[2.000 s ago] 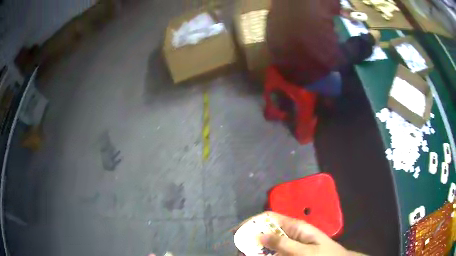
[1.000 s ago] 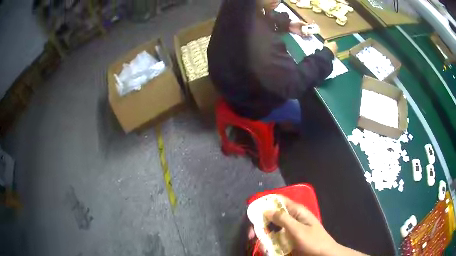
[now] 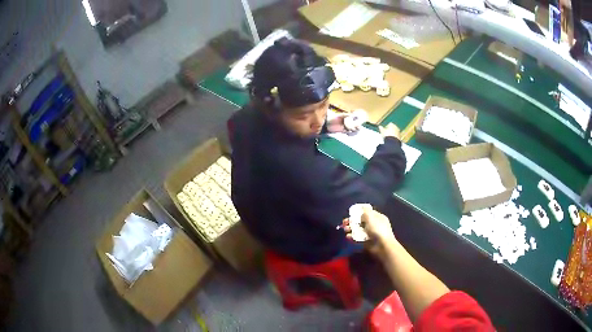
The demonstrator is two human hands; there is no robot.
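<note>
My right hand (image 3: 379, 231), bare with a red sleeve behind it, reaches out from the lower right in the head view. It is shut on a cream-white plastic housing (image 3: 359, 222), held upright beside the seated person's arm and back. The fingers cover part of the housing. A small red and pale bit shows at the housing's left side; I cannot tell exactly what it is. My left hand is not in view.
A person (image 3: 292, 175) in dark clothes sits at the green bench (image 3: 415, 178), holding a housing. The bench bears a white pad heap (image 3: 498, 228), pad carton (image 3: 481, 178), second carton (image 3: 446, 124), loose housings and orange sheet (image 3: 578, 262). Floor cartons (image 3: 156, 279) stand left; a red stool (image 3: 391, 315) is below.
The view has swung up and towards the neighbour. My right hand has moved from low over the red stool out to beside the seated person, still holding the housing.
</note>
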